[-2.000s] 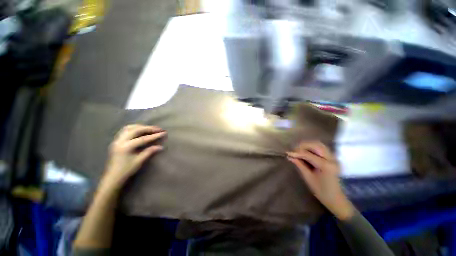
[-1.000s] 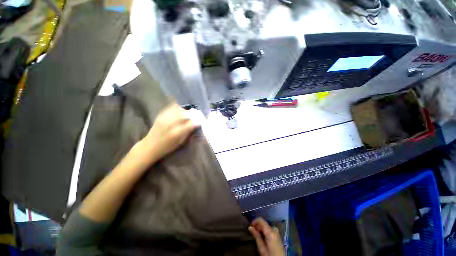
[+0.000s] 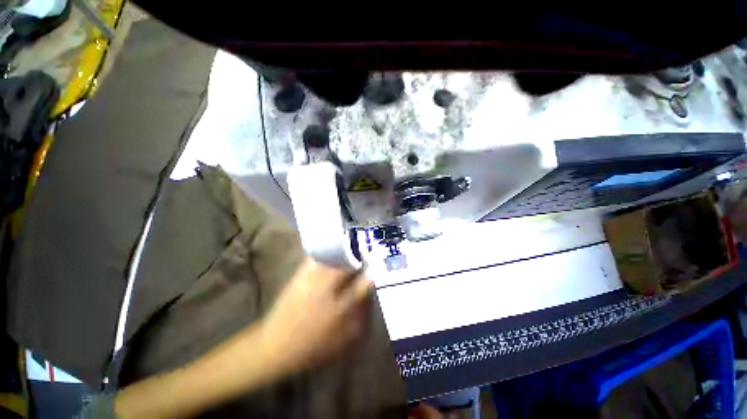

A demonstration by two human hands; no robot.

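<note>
A brown garment panel [image 3: 246, 278] lies over the white table and hangs past its front edge, left of the needle area. My left hand [image 3: 323, 311] is blurred and grips the panel near its right edge, just in front of the presser foot [image 3: 393, 245]. My right hand [image 3: 424, 411] is mostly cut off by the bottom edge, beside the panel's right edge; its fingers cannot be made out. The grey-white sewing machine head [image 3: 491, 114] stands over the table.
Another large brown panel [image 3: 106, 204] lies at the left. A cardboard box [image 3: 672, 245] with dark scraps stands at the right. The ruler-marked front edge [image 3: 524, 335] runs above a blue crate [image 3: 663, 360] holding brown cloth. A black shape [image 3: 459, 33] covers the top.
The view has tilted and come closer to the machine head. The panel that lay spread under the needle area two seconds ago is now to its left. My right hand has sunk almost out of view.
</note>
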